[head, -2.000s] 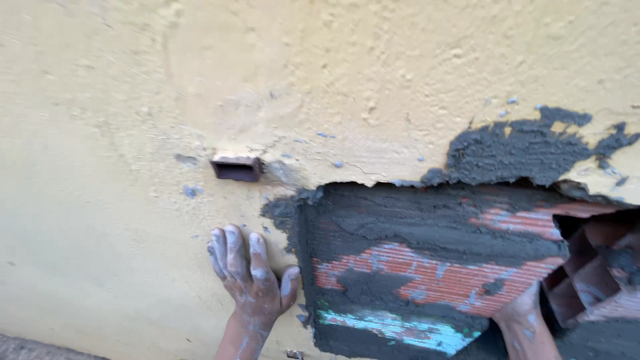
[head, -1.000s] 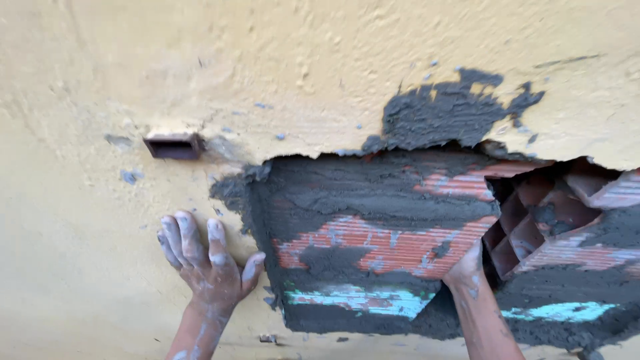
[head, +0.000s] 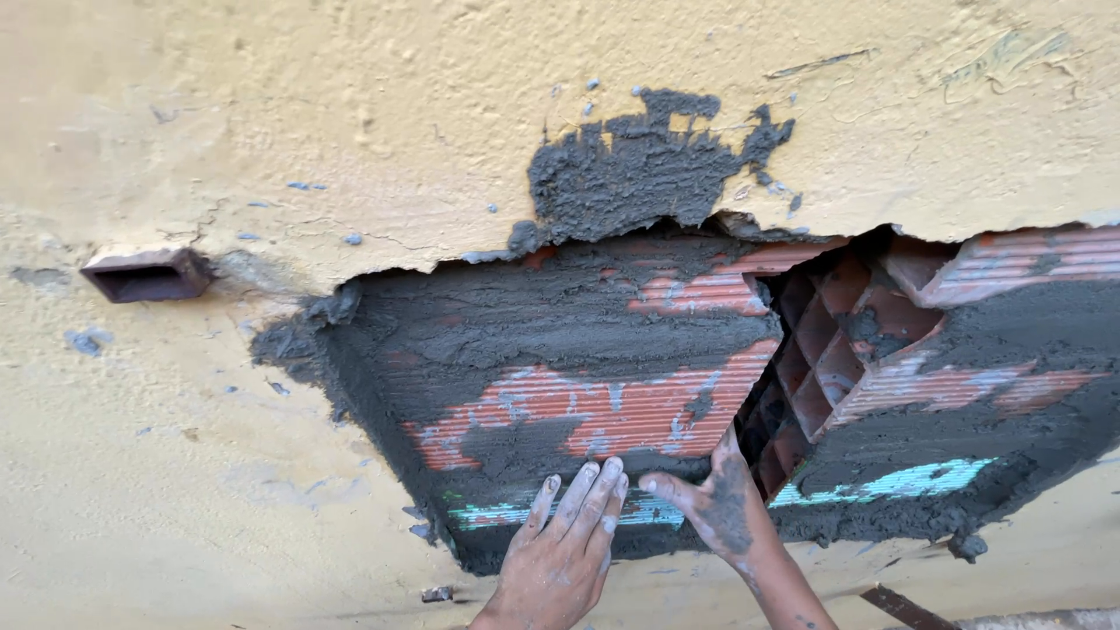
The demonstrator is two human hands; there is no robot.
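Note:
My left hand (head: pixel 564 547) lies against the lower part of a hollow clay brick section (head: pixel 595 411), its fingers pointing up over wet grey mortar and turquoise paint. Beside it, my right hand (head: pixel 722 503) rests at the section's lower right edge, thumb spread to the left and other fingers partly hidden in the gap. That ribbed red section is smeared with mortar and fills the left of a ragged opening. Across the slanting gap stands more hollow brickwork (head: pixel 971 385) with its broken cells exposed.
Yellow plastered wall (head: pixel 394 114) surrounds the opening. A rectangular brown box-like fitting (head: pixel 149 276) juts out at left. A mortar patch (head: pixel 634 171) clings above the broken edge. A brown strip (head: pixel 906 608) shows at the lower right.
My left hand has moved right, from the yellow wall onto the lower part of the brick section. My right hand stays at the section's right edge. The view has shifted right.

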